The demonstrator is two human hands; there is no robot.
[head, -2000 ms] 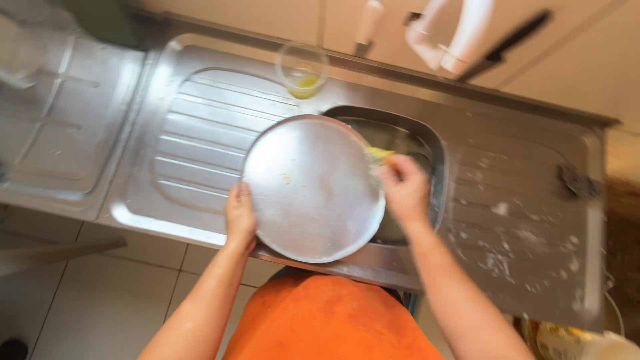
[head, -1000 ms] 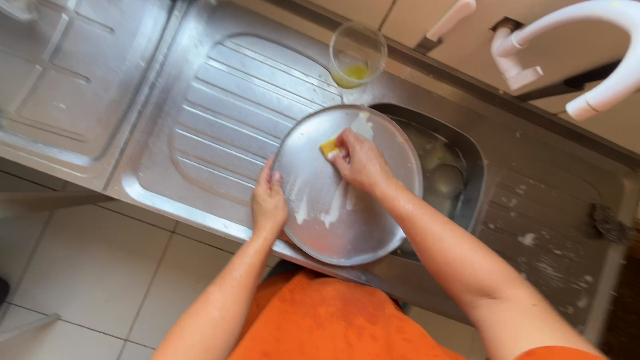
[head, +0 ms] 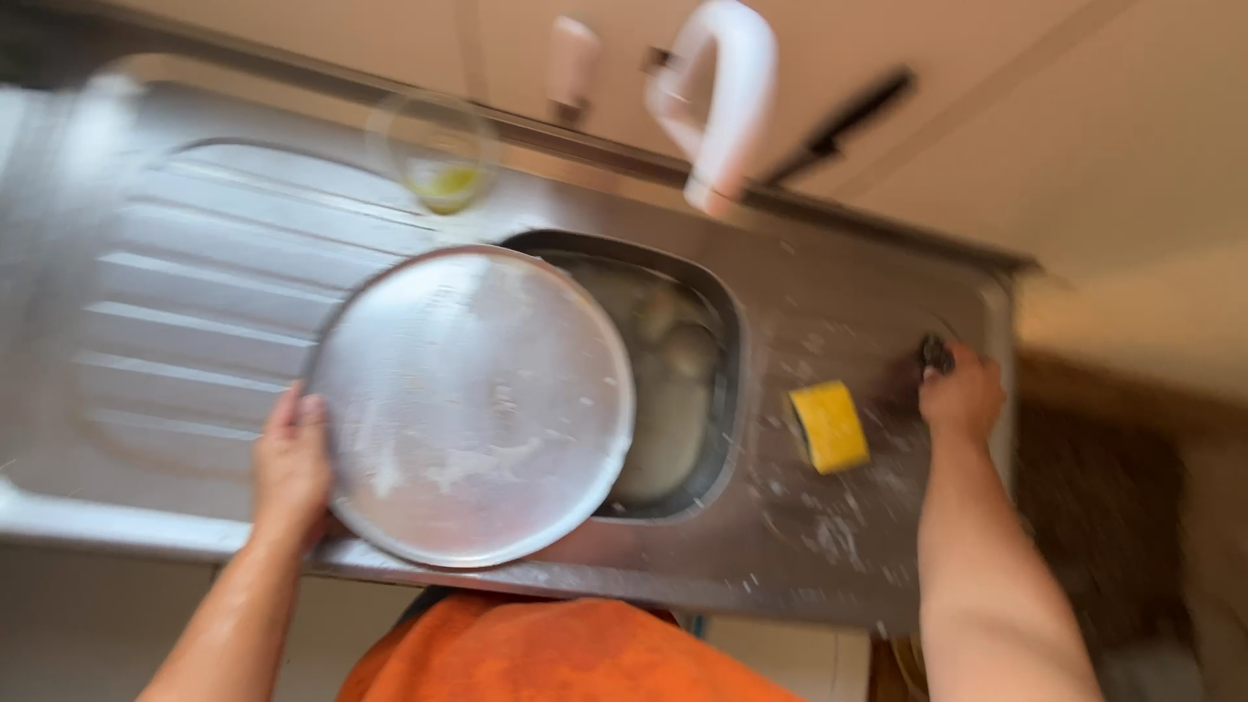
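Note:
A round metal tray [head: 478, 409] with streaks of suds lies tilted over the left part of the sink basin, and my left hand [head: 294, 458] grips its left rim. Far to the right, my right hand [head: 960, 390] has its fingers closed on a dark scouring pad [head: 936, 353] at the right end of the steel counter. Between the basin and that hand a yellow sponge [head: 829, 427] rests on the suds-spotted steel.
Cloudy water and some submerged items fill the sink basin [head: 736, 390]. Behind the tray stands a clear plastic cup [head: 434, 156] with yellow-green liquid. A white faucet [head: 746, 88] overhangs the back edge, near a black-handled knife [head: 858, 112] and a pale-handled utensil [head: 573, 58] at the wall.
My right hand has left the tray and moved right to the dark pad. The yellow sponge, in that hand a second ago, now lies on the counter. My left hand still holds the tray.

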